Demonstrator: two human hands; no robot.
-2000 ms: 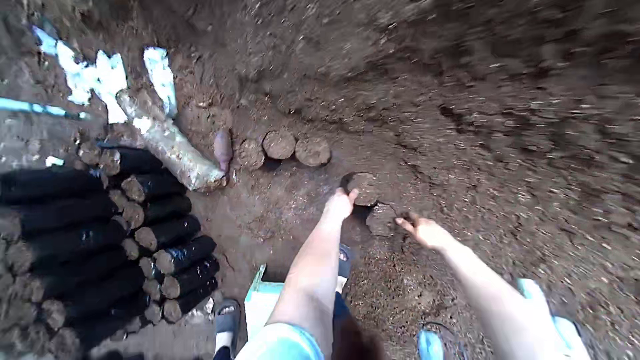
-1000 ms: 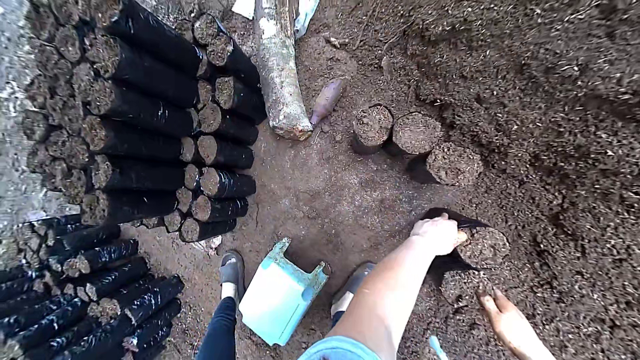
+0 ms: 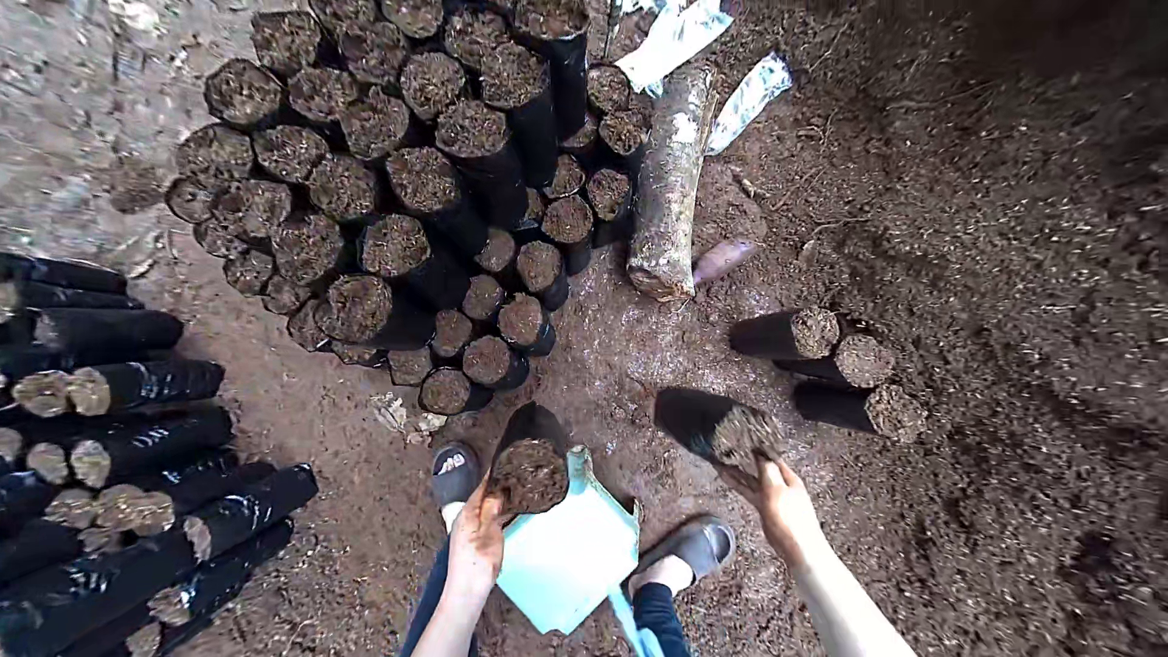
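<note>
A black plastic grow bag filled with soil [image 3: 529, 470] is held in my left hand [image 3: 479, 529], above the light blue plastic piece [image 3: 570, 557] between my feet. My right hand [image 3: 771, 493] grips another filled black bag [image 3: 698, 420] near its soil top, and that bag leans with its base toward the upper left. Three more filled bags [image 3: 835, 411] stand close together just right of it. A large group of filled bags [image 3: 424, 182] stands upright at the upper left. The undersides of both held bags are hidden.
A cut log [image 3: 671, 192] lies beside the large group, with a purplish tapered object [image 3: 723, 262] at its end and shiny plastic pieces [image 3: 750, 102] near its top. More filled bags [image 3: 155, 438] lie stacked at the left. Loose soil [image 3: 1022, 319] spreads across the right side.
Both hands have lifted a filled bag each from the soil at the right and brought them toward my feet, now apart. The view has swung left.
</note>
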